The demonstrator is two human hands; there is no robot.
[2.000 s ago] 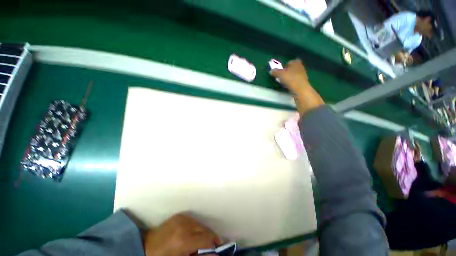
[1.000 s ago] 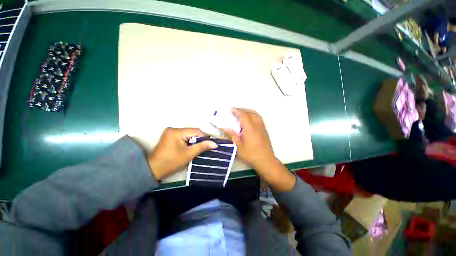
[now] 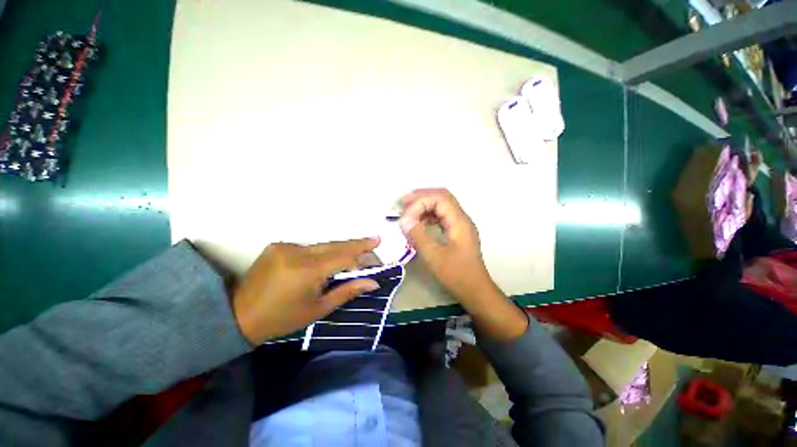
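Observation:
My left hand (image 3: 297, 286) holds the black striped sheet (image 3: 351, 316) between thumb and fingers at the mat's near edge. Its fingertips also touch a white plastic housing (image 3: 390, 244). My right hand (image 3: 444, 240) is at the housing's right side, thumb and finger pinched near its far end, where a small dark mark shows. Whether that mark is a loose piece or part of the housing, I cannot tell. Two more white housings with pink edges (image 3: 522, 129) lie side by side on the cream mat (image 3: 262, 131) at the right.
A stack of dark speckled board panels (image 3: 45, 109) lies on the green bench (image 3: 590, 253) at the far left. A metal rail (image 3: 550, 44) runs along the back. A cardboard box of pink parts (image 3: 727, 202) and another person's dark sleeve (image 3: 682, 310) are at the right.
My right fingertips have moved to the far end of the housing, and my left fingers now reach onto it. The view has shifted, so the panel stack sits nearer the left edge.

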